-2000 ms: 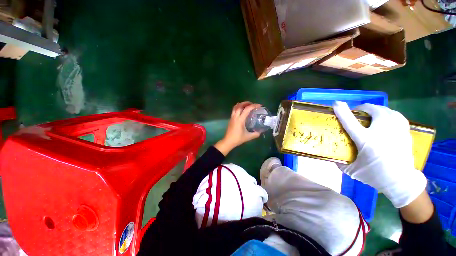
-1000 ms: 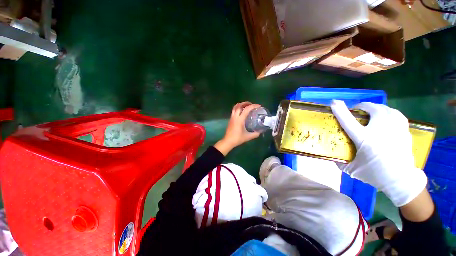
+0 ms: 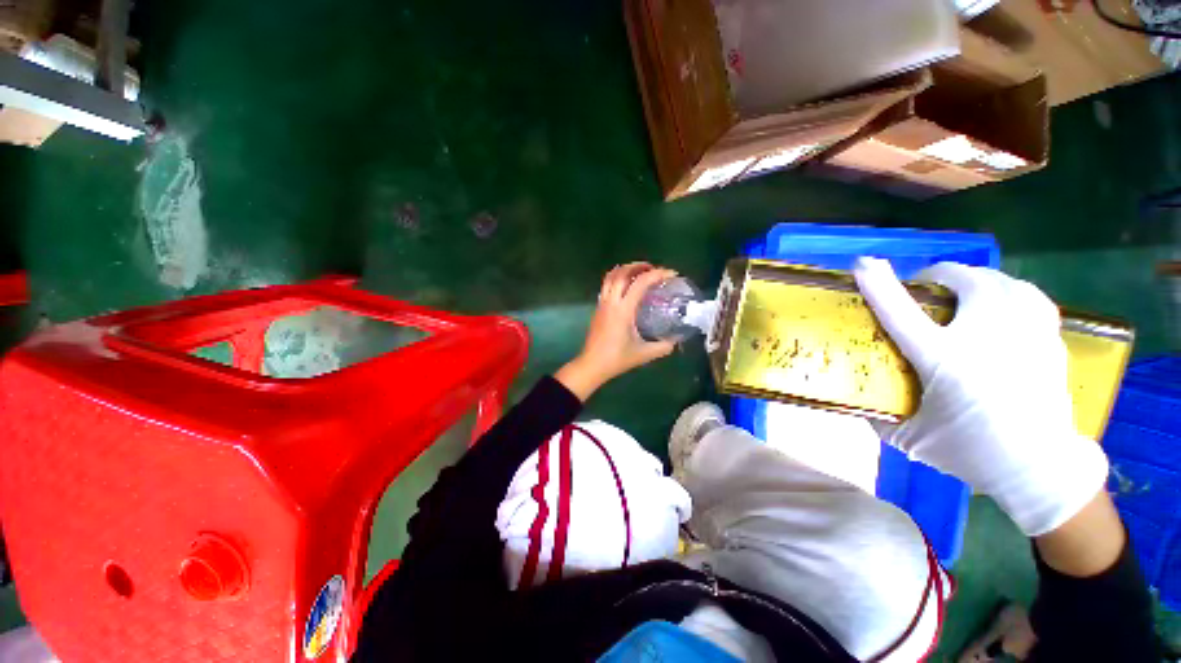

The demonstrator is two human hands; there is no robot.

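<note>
My left hand, bare, is closed around a small clear bottle near the middle of the view. My right hand, in a white glove, grips a rectangular gold-yellow solvent can that lies nearly on its side. The can's pale spout meets the bottle's mouth. Whether liquid is flowing and how full the bottle is cannot be told. Part of the can is hidden behind the glove.
A red plastic stool stands at the left. A blue tray with a white sheet lies under the can. Open cardboard boxes are at the upper right, more blue plastic at the right edge. A metal frame is upper left.
Both hands, the can and the bottle hold almost the same position. The stool and floor items have shifted slightly in view. Another person's foot at the lower right has changed position.
</note>
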